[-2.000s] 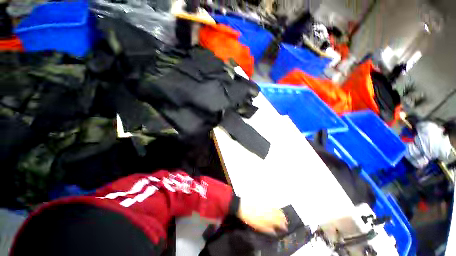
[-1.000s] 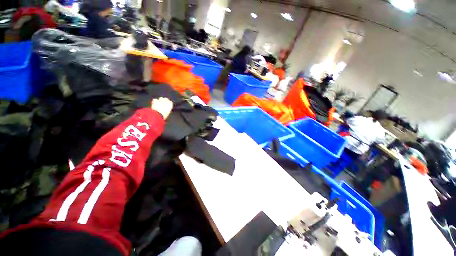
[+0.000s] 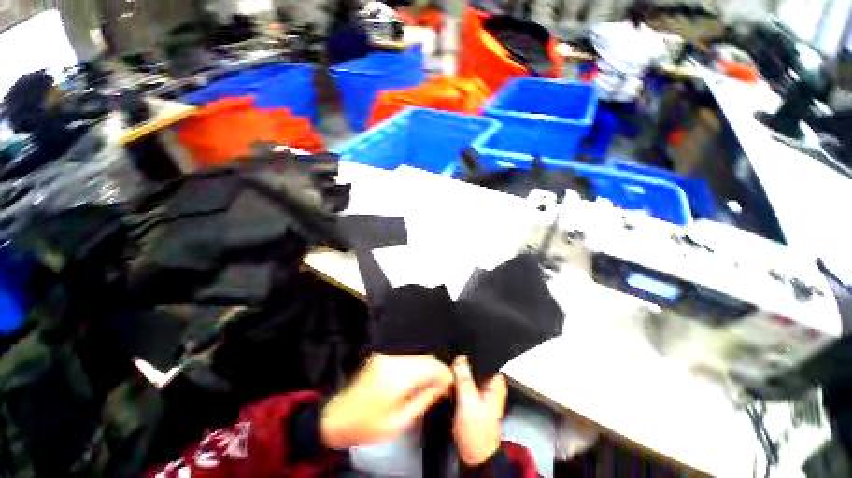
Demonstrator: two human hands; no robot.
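Observation:
Black fabric panels (image 3: 509, 313) lie at the front edge of the white table, spread in two parts with a narrow strip reaching up the left. My left hand (image 3: 388, 397) is at their lower edge, fingers closed on the cloth, blurred. My right hand (image 3: 479, 411) is just beside it, thumb and fingers pinching the same black cloth, part of which hangs below the table edge. The sewing machine (image 3: 701, 303), with a small lit screen, stands to the right of the cloth.
A spare black strip (image 3: 378, 230) lies on the left of the tabletop (image 3: 448, 205). Heaped black and camouflage pieces (image 3: 205, 219) are at the left. Blue crates (image 3: 542, 112) and orange fabric (image 3: 248, 131) are behind. A person in white (image 3: 628, 56) is farther back.
My left hand has come back from the heap to the table front with black cloth. My right hand has come into view. The view has turned right and down.

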